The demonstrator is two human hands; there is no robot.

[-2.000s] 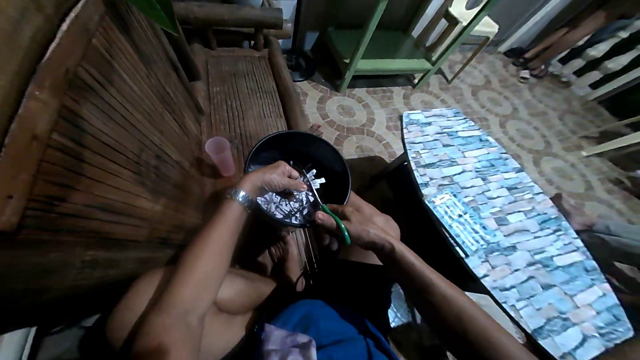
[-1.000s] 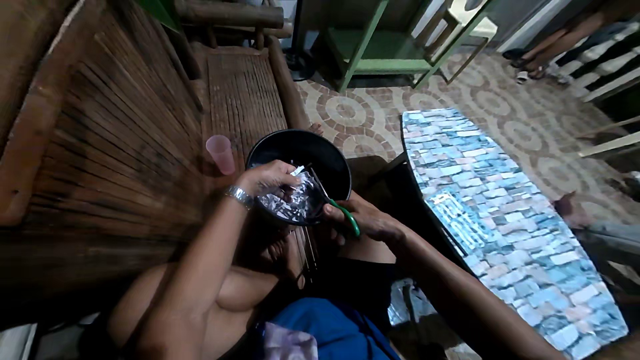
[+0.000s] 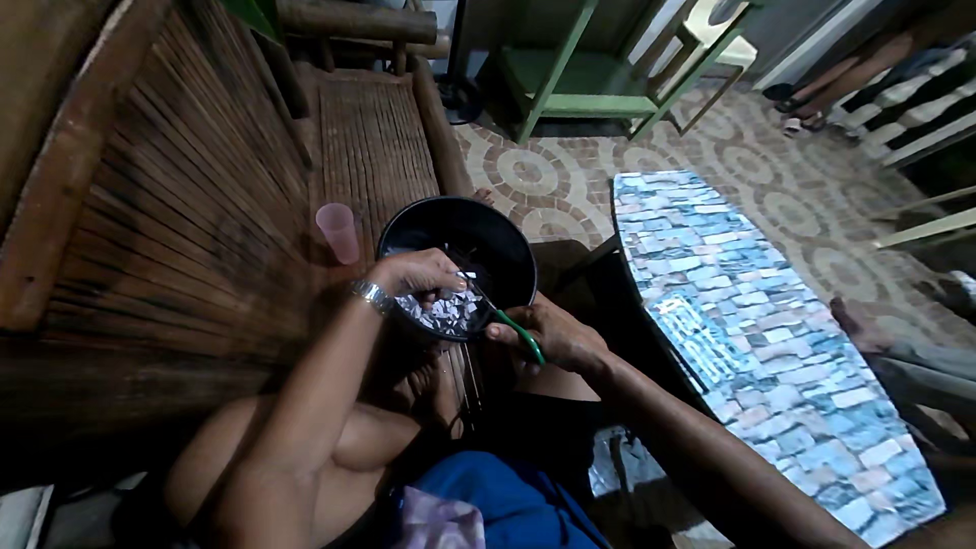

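Note:
Over the black bucket (image 3: pixel 503 229), my left hand (image 3: pixel 423 276), with a metal watch at the wrist, pinches a small white strip (image 3: pixel 467 275). My right hand (image 3: pixel 553 335) holds green-handled scissors (image 3: pixel 521 336), their blades pointing to the strip at my left fingertips. Whether the blades are apart is too small to tell. Many small white and silvery cut pieces (image 3: pixel 451 314) lie inside the bucket, partly hidden by my left hand. A pink translucent plastic cup (image 3: pixel 339 232) stands on the bamboo bench left of the bucket.
The bamboo bench (image 3: pixel 374 137) runs away ahead. At the right stands a table with a stone-patterned cover (image 3: pixel 778 358), a patterned sheet (image 3: pixel 698 339) on it. Behind are a green wooden stand (image 3: pixel 595 105) and a pale chair (image 3: pixel 720 38). Other people's legs (image 3: pixel 846 76) show at the right.
Both hands stay over the bucket. The white strip at my left fingertips stood up higher a second ago; now the scissor blades are close to my left fingertips.

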